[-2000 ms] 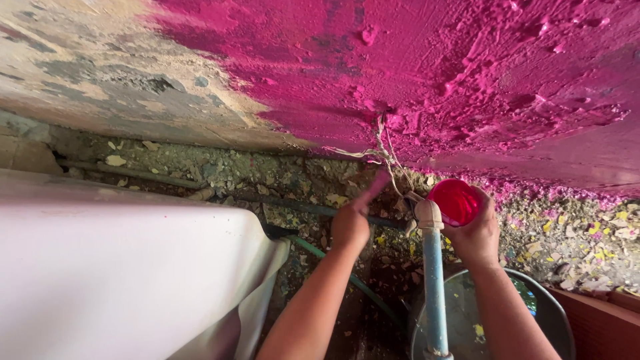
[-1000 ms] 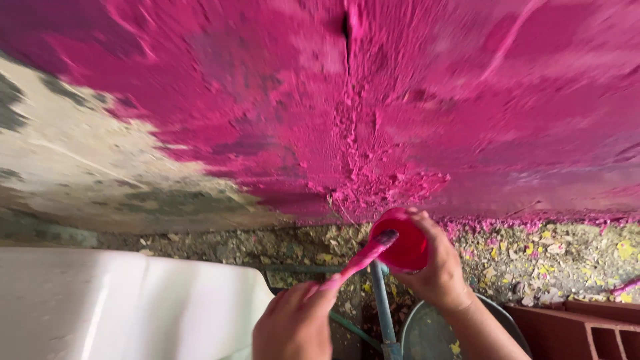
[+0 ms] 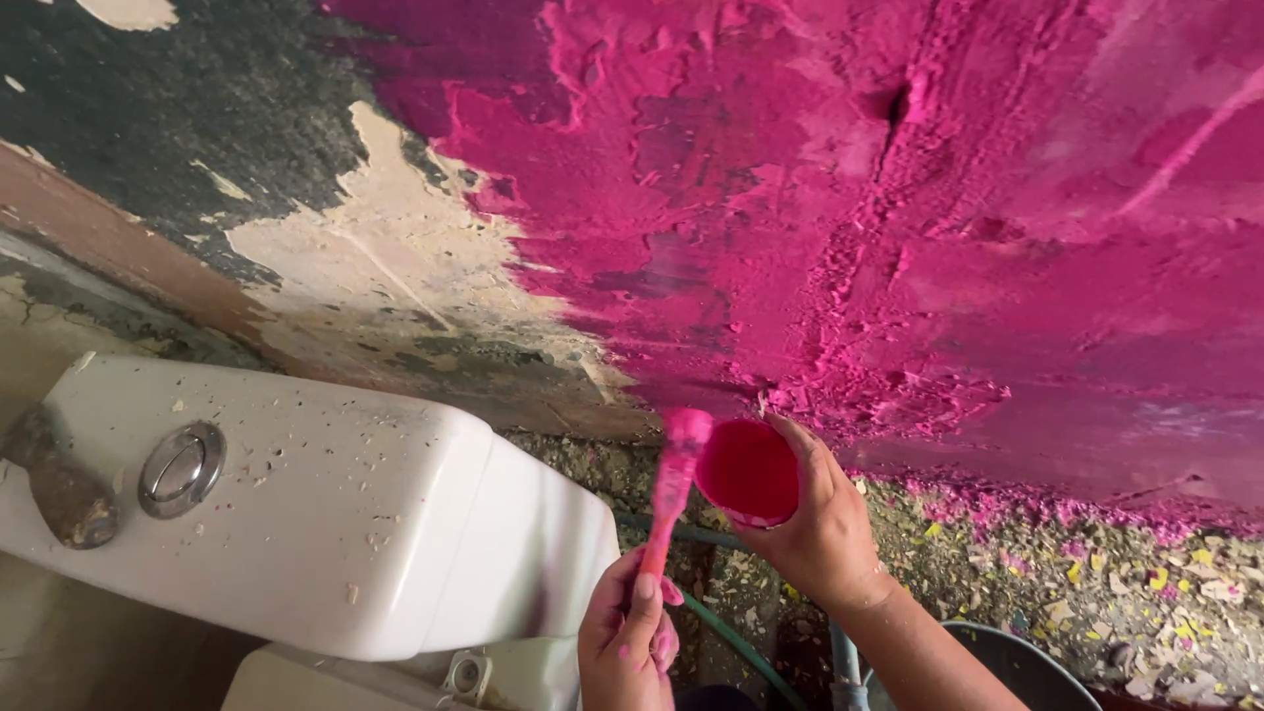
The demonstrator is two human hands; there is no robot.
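Note:
My left hand point(image 3: 632, 632) grips the handle of a paintbrush point(image 3: 674, 484), whose pink-coated bristles point up, close beside the cup's left rim. In my right hand point(image 3: 825, 523) is a small cup of deep pink paint point(image 3: 750, 472), tilted with its mouth toward me. Both are just in front of the wall's lower edge. Rough, wet-looking pink paint point(image 3: 691, 247) covers much of the wall point(image 3: 444, 257); its left part shows beige and dark grey patches. Pink spots mark my left fingers.
A white toilet cistern point(image 3: 296, 494) with a round flush button point(image 3: 182, 469) and scattered chips stands at left. Paint flakes litter the ground point(image 3: 1116, 602) along the wall. A green hose point(image 3: 736, 637), a pipe point(image 3: 846, 662) and a bucket point(image 3: 1017, 662) lie low in view.
The brush was over the cup's mouth a second ago; now it is upright beside its left rim. The view has shifted left, showing more of the cistern.

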